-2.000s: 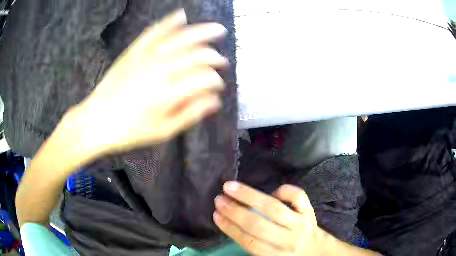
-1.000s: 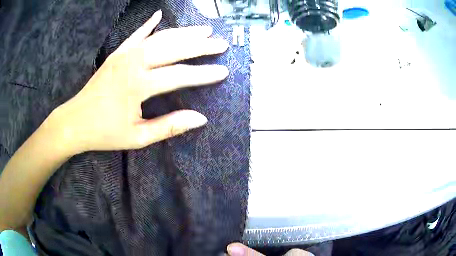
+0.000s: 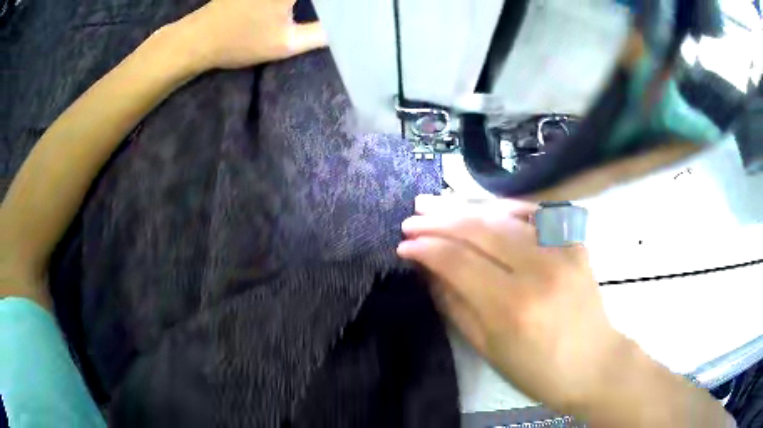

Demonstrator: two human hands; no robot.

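A large dark cloth panel [image 3: 209,226] covers the left and middle, looking bluish near the machine. Its right edge runs to the metal presser foot [image 3: 424,152] under the white machine head [image 3: 443,58]. My left hand [image 3: 259,33] rests flat on the cloth at the top, thumb apart; its other fingers are cut off by the frame edge. My right hand [image 3: 510,276] is at the cloth's right edge, just below the foot, fingertips together on it; its thumb is hidden and it seems to pinch the edge.
The white table [image 3: 669,242] extends right, with a graduated strip [image 3: 527,420] along its front edge. A grey knob [image 3: 560,224] shows beside my right hand. A blurred dark curved shape with teal and skin-coloured patches [image 3: 611,117] crosses the upper right; I cannot tell what it is.
The machine head now fills the top middle. My left hand has moved up to the frame's top. My right hand has come up from the front edge to near the presser foot.
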